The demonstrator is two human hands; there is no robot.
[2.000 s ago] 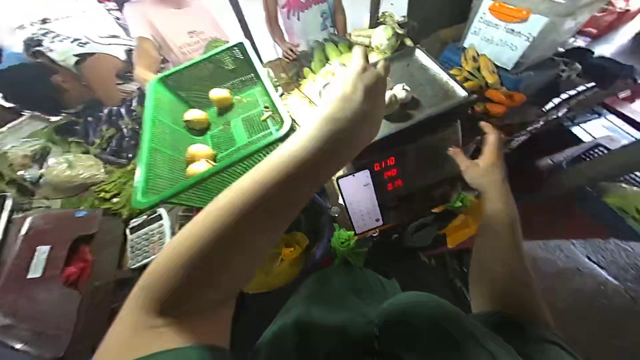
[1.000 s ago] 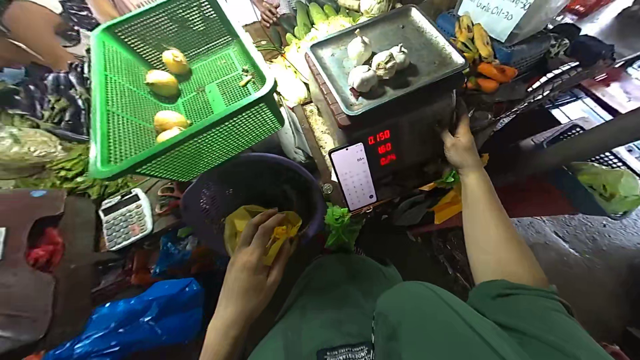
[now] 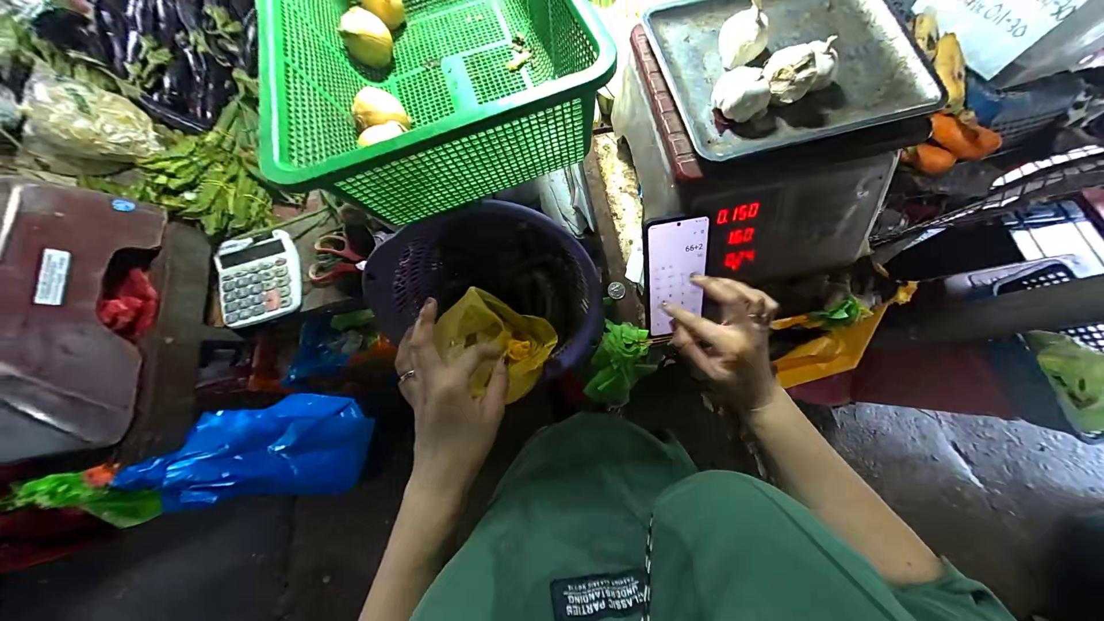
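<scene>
My left hand (image 3: 453,388) holds a crumpled yellow plastic bag (image 3: 496,341) at the rim of a dark purple basket (image 3: 591,285). With fingertips at its screen, my right hand (image 3: 724,336) is over a smartphone (image 3: 677,276) showing a calculator. The phone leans upright against the front of a digital weighing scale (image 3: 802,207), beside its red lit digits. Several garlic bulbs (image 3: 742,93) lie on the scale's metal tray (image 3: 690,112). A green plastic basket (image 3: 440,142) stands left of the scale with several yellow fruits or vegetables (image 3: 366,37) in it.
Left are a desk calculator (image 3: 259,278), red-handled scissors (image 3: 335,257), leafy greens (image 3: 207,181), eggplants (image 3: 168,52), a brown container (image 3: 78,319) and blue plastic bags (image 3: 276,448). Orange vegetables (image 3: 957,142) lie right of the scale. A green plastic bag (image 3: 619,358) hangs below the phone.
Two seconds ago my left hand was over the scale tray; it then moved down to the yellow bag. My right hand has moved from the scale's right side to the phone.
</scene>
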